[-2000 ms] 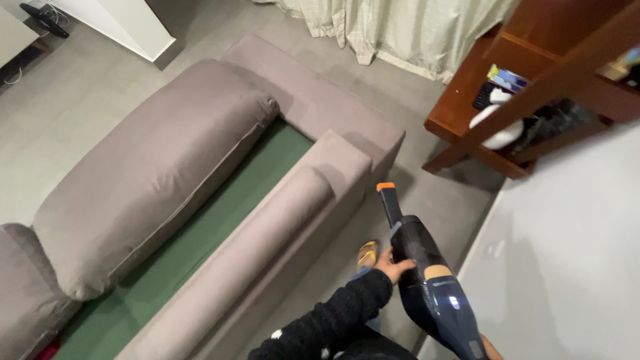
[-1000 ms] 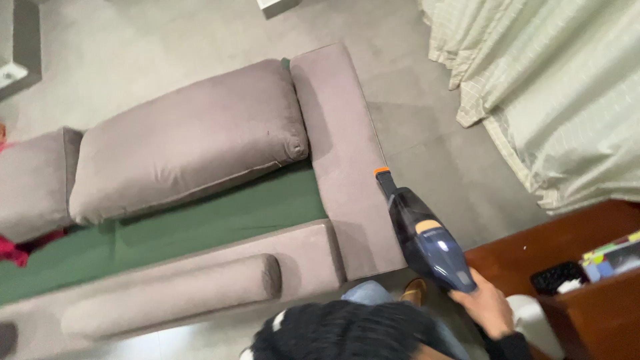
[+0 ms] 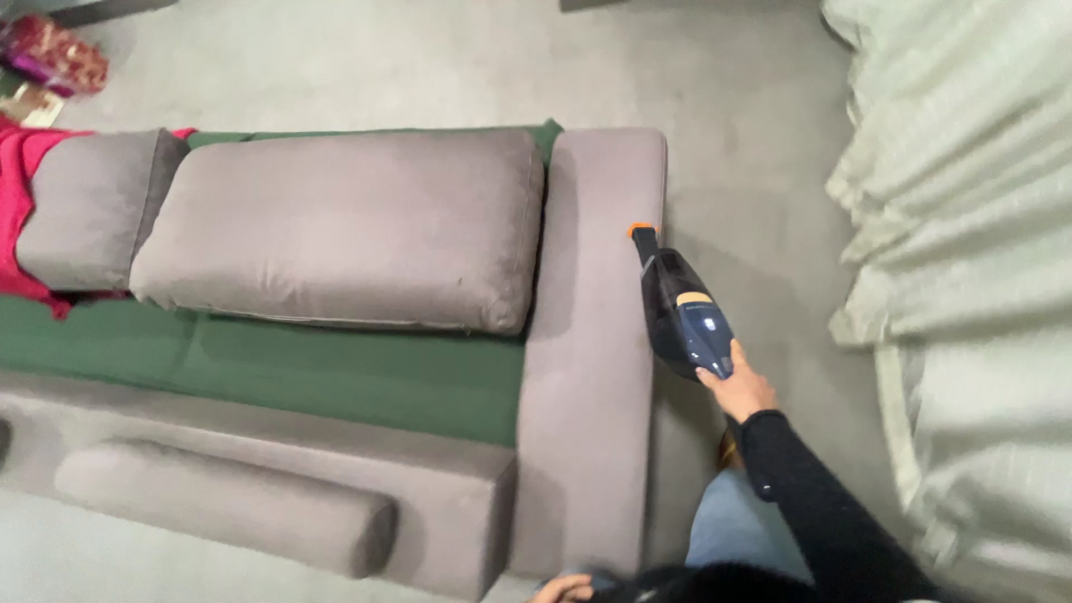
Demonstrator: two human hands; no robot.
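My right hand (image 3: pixel 741 385) grips the rear end of a dark blue handheld vacuum cleaner (image 3: pixel 688 314), whose narrow black nozzle has an orange tip (image 3: pixel 643 229). That tip is over the outer edge of the sofa's mauve-grey armrest (image 3: pixel 590 360); whether it touches the fabric I cannot tell. At the bottom edge of the view, my left hand (image 3: pixel 567 589) shows only in part, near the lower end of the armrest, and its fingers are mostly cut off.
Left of the armrest lies a large grey cushion (image 3: pixel 352 230) on a green seat cover (image 3: pixel 360 364). A smaller cushion (image 3: pixel 92 209) and a red cloth (image 3: pixel 17 213) are farther left. A bolster (image 3: pixel 226 502) lies along the front. Pale curtains (image 3: pixel 980 251) hang at right.
The vacuum cleaner has moved from beside the sofa to over the armrest's outer edge. My left hand was on its body two seconds ago and is now off it. The view has turned and shifted.
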